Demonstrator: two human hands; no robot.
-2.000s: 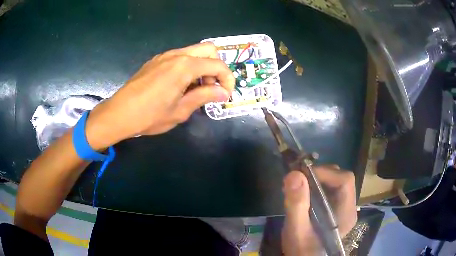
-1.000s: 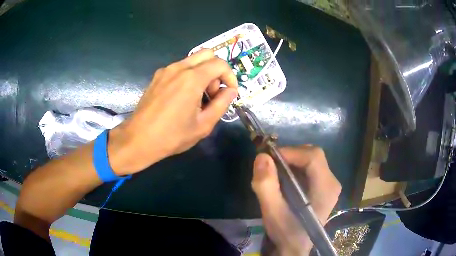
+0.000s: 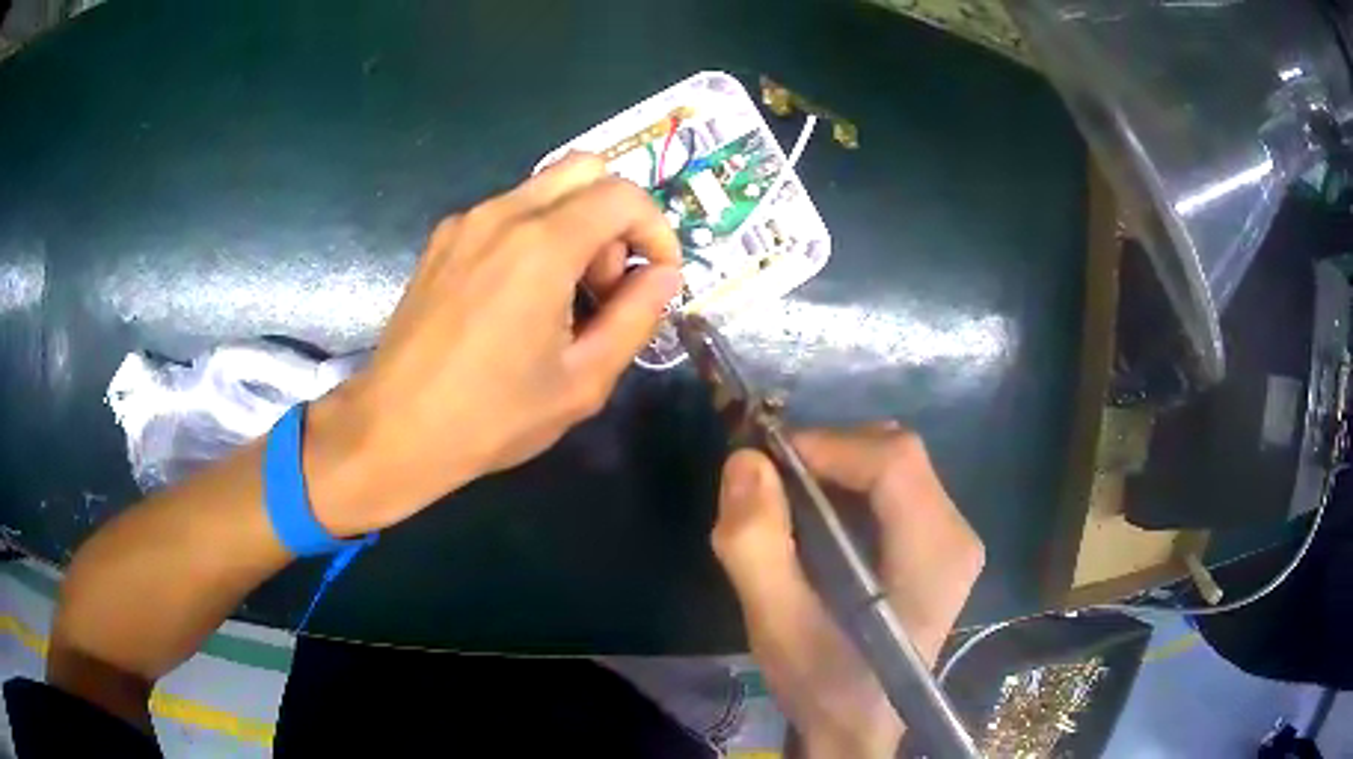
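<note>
The white socket housing (image 3: 801,245) lies open side up and turned at an angle on the dark green mat. Inside it are a green circuit board (image 3: 720,196) and thin red, blue and green wires. My left hand (image 3: 519,304) covers its left corner, thumb and fingertips pinched together; what they pinch is hidden. My right hand (image 3: 853,549) holds the soldering iron (image 3: 831,537), its tip at the housing's lower corner by my left fingertips. A brass contact strip (image 3: 809,113) on a white wire lies outside the upper right edge.
A clear plastic bag (image 3: 215,403) lies left of my left hand. A clear plastic hood (image 3: 1172,193) hangs at the right over a black box and wooden tray (image 3: 1113,549). A dark crate with gold-coloured pieces (image 3: 1046,704) is at the lower right.
The housing has turned and moved left from its earlier squarer position. The iron and my right hand have moved left, bringing the tip to the corner beside my left fingertips.
</note>
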